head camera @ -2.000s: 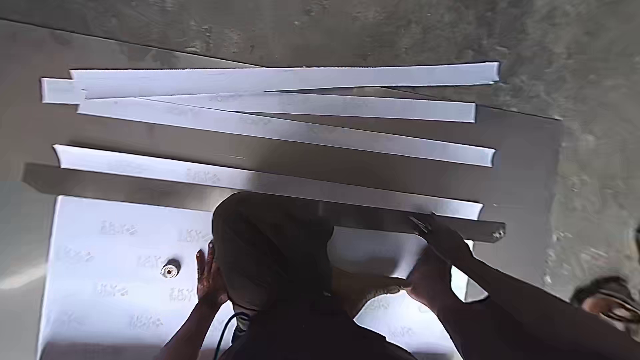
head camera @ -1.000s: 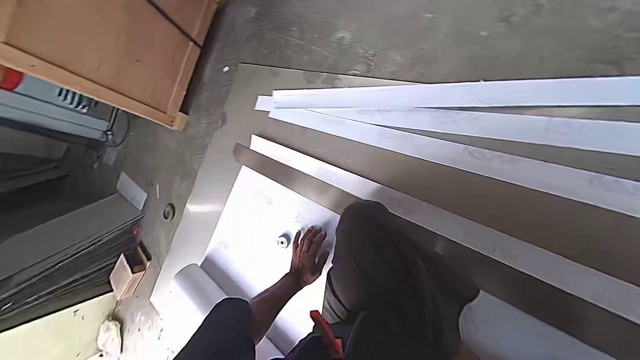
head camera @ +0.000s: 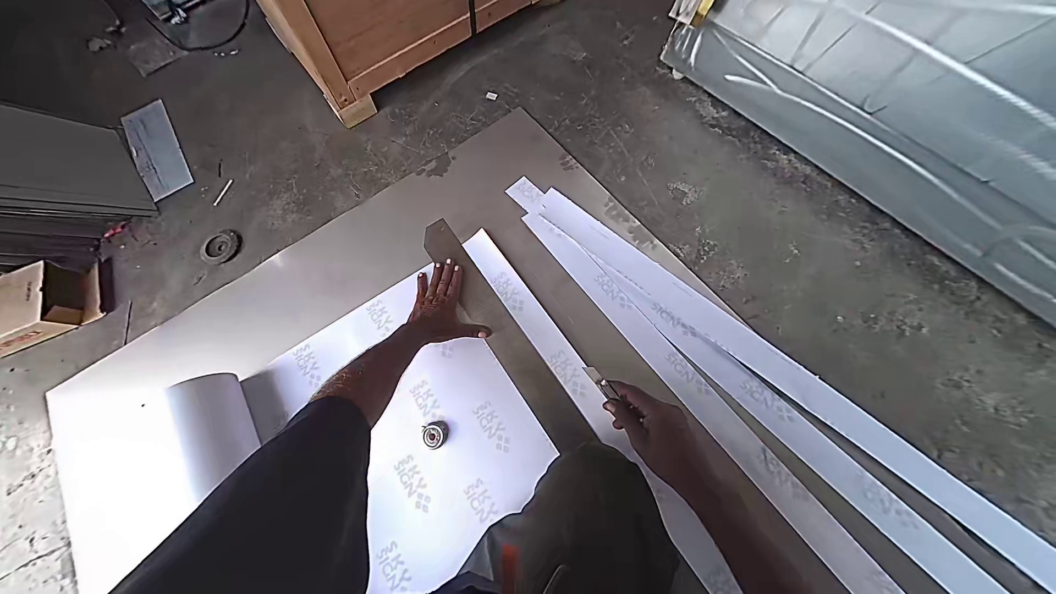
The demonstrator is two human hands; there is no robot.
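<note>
My left hand [head camera: 439, 309] lies spread, palm down, at the far end of a long flat metal straightedge [head camera: 488, 309] and the edge of a printed white sheet [head camera: 445, 388]. In my right hand [head camera: 648, 421] is a utility knife [head camera: 601, 381], its blade over a narrow white strip [head camera: 536, 322] beside the straightedge. A small round metal object [head camera: 435, 434] rests on the sheet. Further right, several cut white strips [head camera: 685, 330] overlap. All of this lies on a large grey sheet [head camera: 330, 247]. My knee hides part of the straightedge.
The white material curls into a roll [head camera: 213, 429] at left. Beyond are a wooden crate [head camera: 396, 49], a plastic-wrapped stack [head camera: 874, 124], stacked dark panels [head camera: 66, 165], an open cardboard box [head camera: 49, 305] and a black ring [head camera: 221, 246] on the concrete floor.
My left hand has moved from the sheet near the round object to the straightedge's far end. My right hand with the knife, hidden one second ago, shows again. The view has swung strongly.
</note>
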